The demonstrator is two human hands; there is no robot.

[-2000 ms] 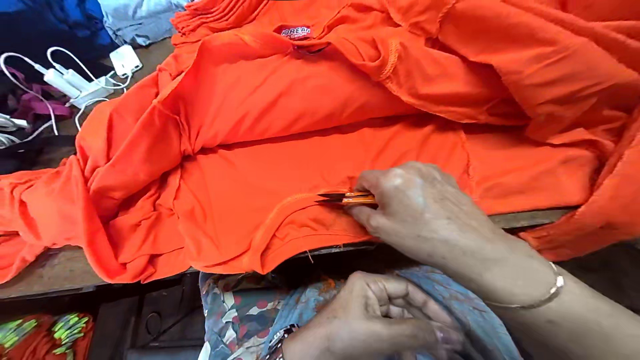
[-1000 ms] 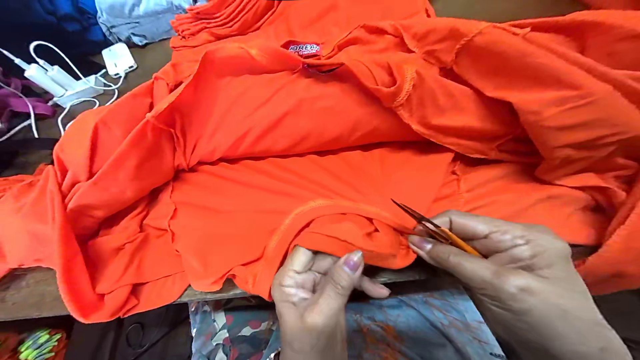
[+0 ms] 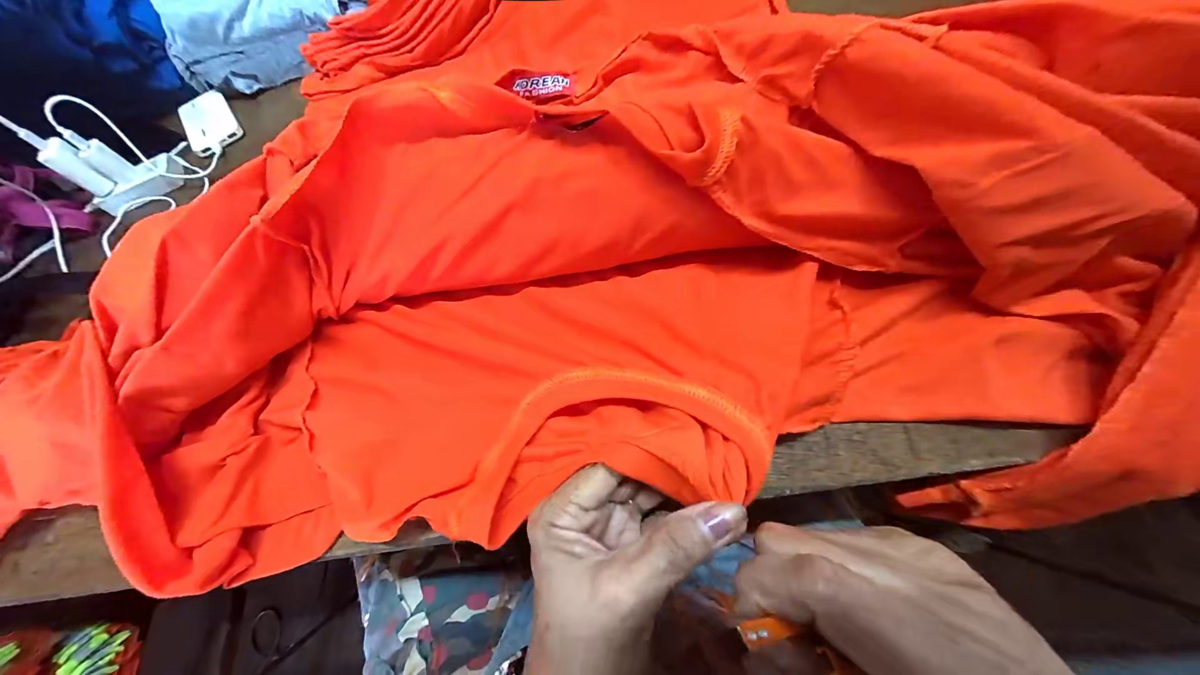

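An orange knit garment [image 3: 562, 328] is spread over the wooden table, its seams showing and a small label [image 3: 542, 84] at the far neckline. My left hand [image 3: 619, 553] pinches the curved, stitched neckband [image 3: 628, 384] at the near edge between thumb and fingers. Close against its thumb, on the right, is my right hand [image 3: 862, 581], curled around orange-handled thread snips [image 3: 764, 630]. Only part of the handle shows; the blades are hidden.
White chargers on a power strip [image 3: 141, 183] with cables and a white device [image 3: 210, 122] lie at the left. Folded orange cloth [image 3: 403, 37] is behind the garment. The wooden table edge [image 3: 872, 455] runs below it, above patterned fabric [image 3: 441, 614].
The left hand came up onto the neckband, first below it two seconds ago, and now pinches farther right. The right hand with the snips has moved down, off the garment.
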